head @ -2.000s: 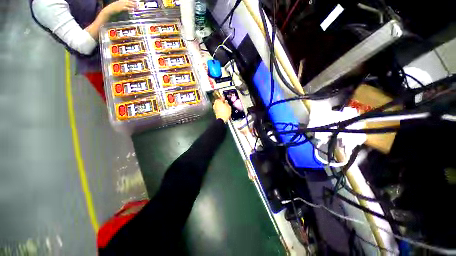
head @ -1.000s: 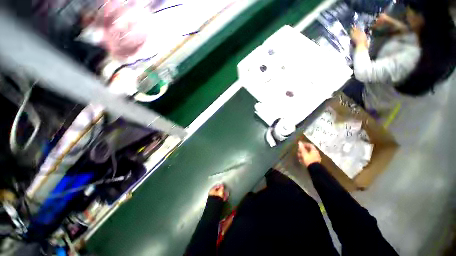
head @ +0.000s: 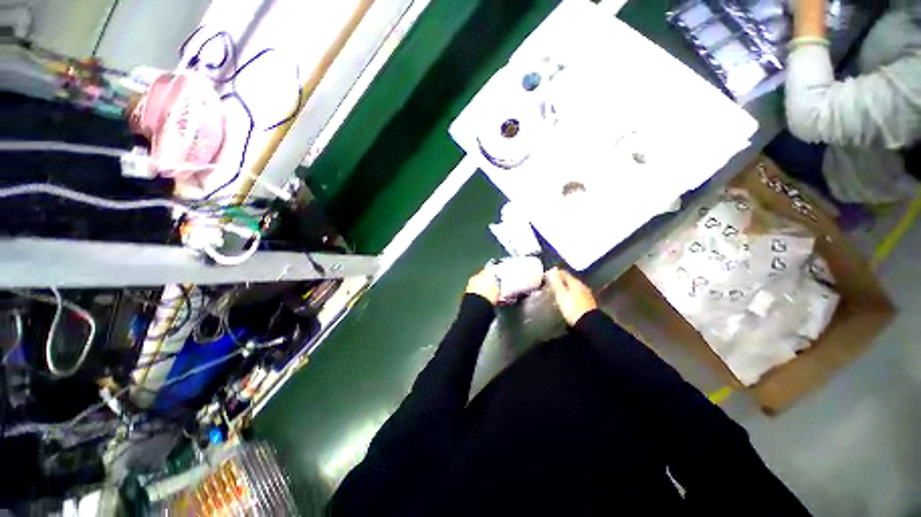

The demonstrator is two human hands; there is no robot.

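Note:
A white sticker roll [head: 519, 277] is between my two hands above the green bench [head: 404, 333]. A whitish strip [head: 517, 234] lies just beyond it, beside the white box. My left hand [head: 485, 285] grips the roll's left end. My right hand [head: 573, 295] is at the roll's right end with its fingers bent together; whether it holds a small sticker or the roll's edge cannot be told. The large white box [head: 626, 101], with several round cores or rolls showing, stands on the bench beyond my hands.
An open cardboard carton [head: 858, 338] with bagged white items is at the right. Another person's sleeve [head: 848, 96] and hand are at the top right by dark trays [head: 719, 45]. Shelf post [head: 202, 263] and cables are at the left. Clear trays with orange items [head: 227, 490] are at the bottom left.
My hands were apart, the right one near the roll by the carton; they have now come together at the roll. The view has turned from the trays with orange items to the white box.

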